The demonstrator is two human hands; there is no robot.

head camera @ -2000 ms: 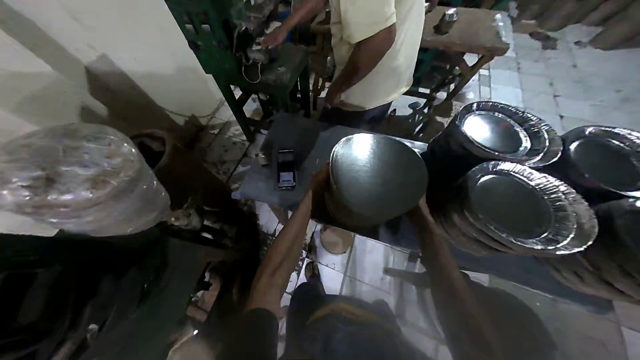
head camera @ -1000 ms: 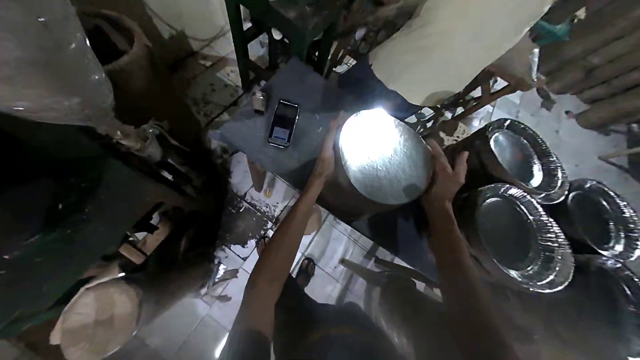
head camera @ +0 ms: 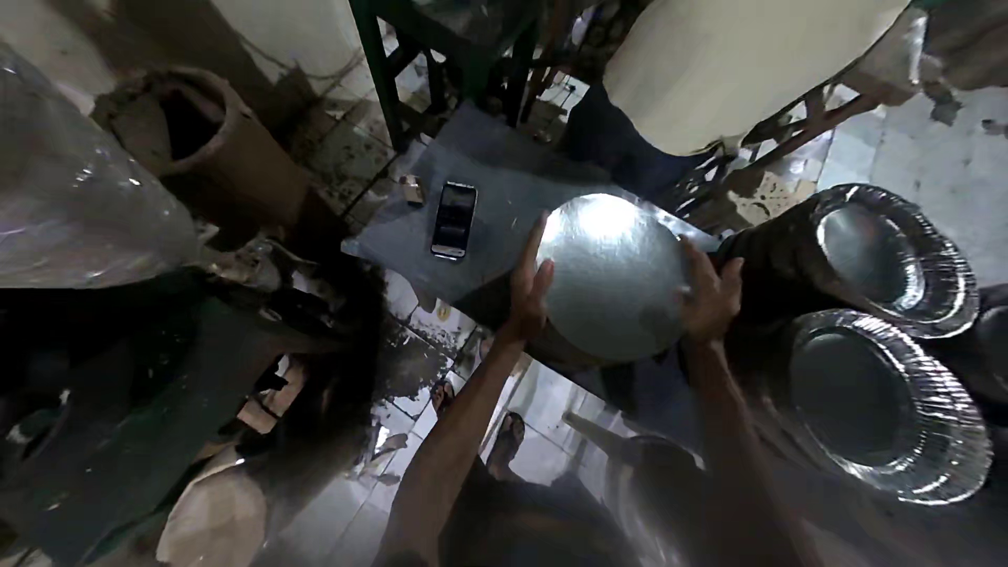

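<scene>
A stack of round, flat metal discs (head camera: 616,291) rests on the dark tabletop (head camera: 504,181), its top face shiny. My left hand (head camera: 531,291) lies against the stack's left side, thumb near the rim. On the opposite side my right hand (head camera: 711,295) presses the edge with its fingers, the thumb raised. The two palms clasp the stack between them. To the left on the tabletop lie a mobile phone (head camera: 454,220) and a small box-like object (head camera: 412,190). Stacks of crimped foil pans, one at the back (head camera: 874,252) and one nearer (head camera: 854,402), stand right of my right hand.
Across the table is a person in a light shirt (head camera: 740,63). A brown cylindrical container (head camera: 228,150) stands at the left, beside a plastic-wrapped bundle (head camera: 79,189). Green machinery (head camera: 157,409) fills the lower left. A green metal frame (head camera: 386,79) stands behind the table.
Both hands stay at the sides of the disc stack throughout. The person opposite has leaned or moved closer over the table's far side since the earliest frame. The view has shifted.
</scene>
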